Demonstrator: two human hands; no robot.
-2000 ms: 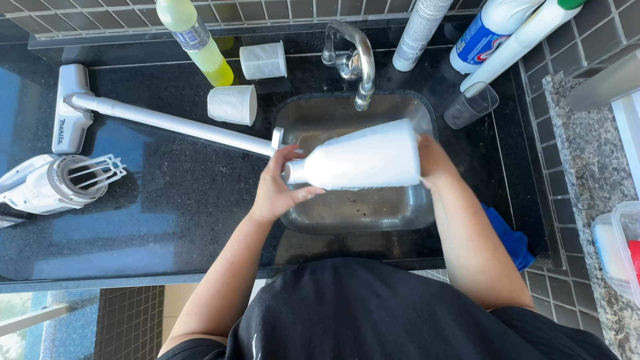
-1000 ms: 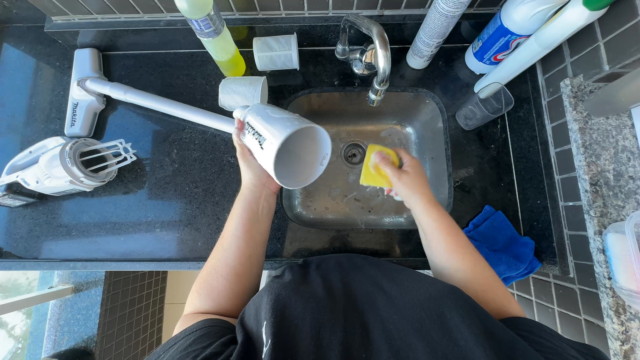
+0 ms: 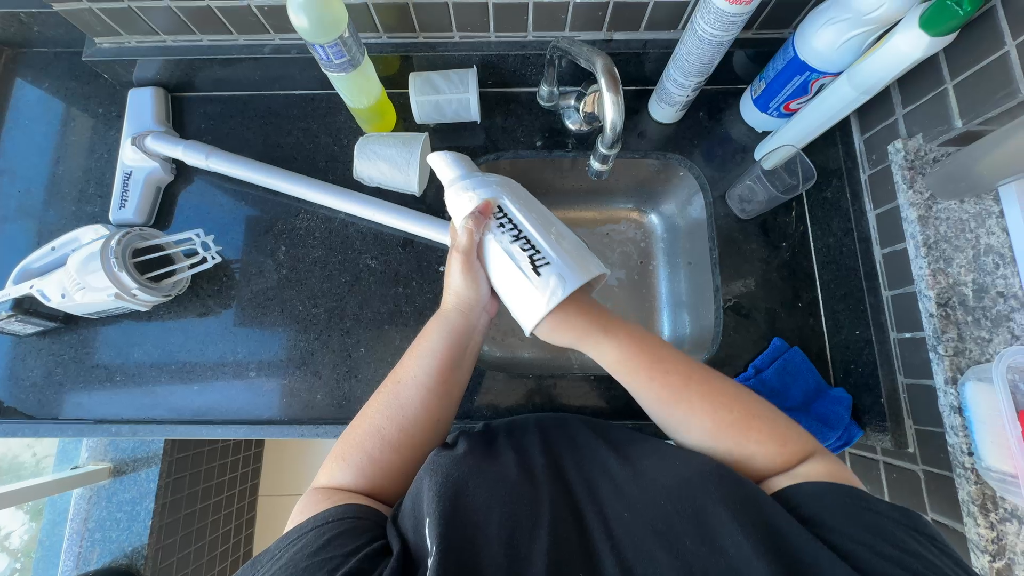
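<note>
My left hand (image 3: 470,268) grips the white Makita vacuum dust canister (image 3: 520,240) near its narrow end, over the left part of the steel sink (image 3: 664,296). My right hand (image 3: 564,320) reaches into the canister's wide mouth, so its fingers and whatever they hold are hidden. Left of the sink lie the vacuum tube with its floor head (image 3: 144,160) and the white vacuum body (image 3: 120,268), its cage-like filter frame showing. A white cloth filter (image 3: 392,162) and a mesh filter cup (image 3: 445,95) rest behind the canister.
Behind the sink are the faucet (image 3: 592,104), a bottle of yellow-green liquid (image 3: 344,72), an aerosol can (image 3: 696,60) and a white bottle with a blue label (image 3: 788,88). A clear cup (image 3: 770,184) lies to the right. A blue cloth (image 3: 804,396) sits at the front right.
My right hand, with a yellow sponge over the sink one second ago, has moved left into the canister's mouth. The canister has turned, its wide end now toward the lower right.
</note>
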